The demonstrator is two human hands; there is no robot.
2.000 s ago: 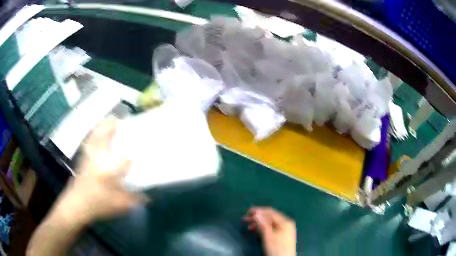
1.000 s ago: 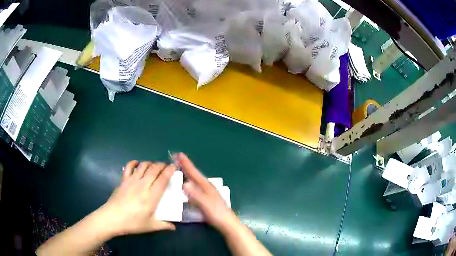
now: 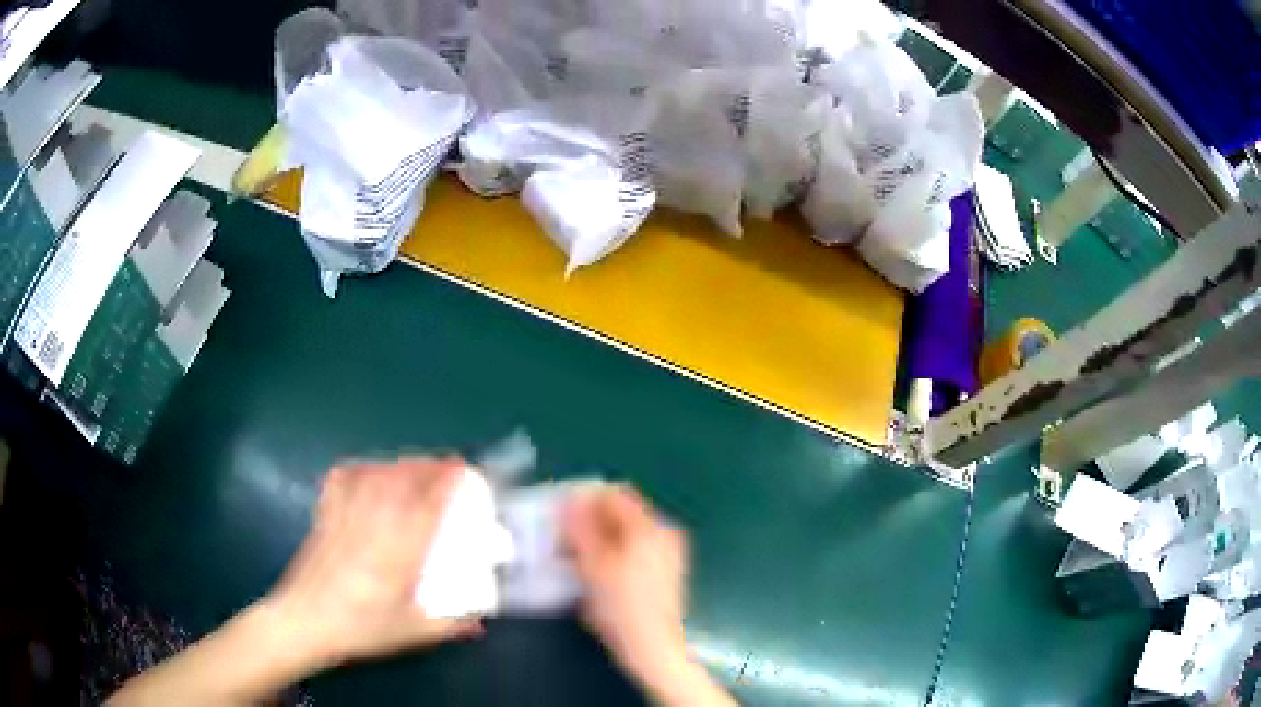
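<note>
My left hand [image 3: 371, 559] is closed around a white retail box [image 3: 463, 553] low in the centre of the view, just over the green bench. My right hand [image 3: 629, 566] grips a whitish, blurred bagged product [image 3: 542, 546] by its right side. The bagged product is up against the box's right end, with a wisp of clear film above it. Motion blur hides how far it is inside the box. Both forearms come in from the bottom edge.
Whitish bagged products [image 3: 692, 124] are heaped on a yellow board [image 3: 774, 325] at the back. A purple roll [image 3: 945, 311], tape roll [image 3: 1021, 345] and chipped metal post [image 3: 1093, 352] stand right. Filled cartons [image 3: 125, 318] stand left; open cartons [image 3: 1169, 532] lie jumbled right.
My right hand has moved right, away from my left hand, and now grips the whitish bagged product. Since the oldest frame, the large white blurred thing by my left hand has gone.
</note>
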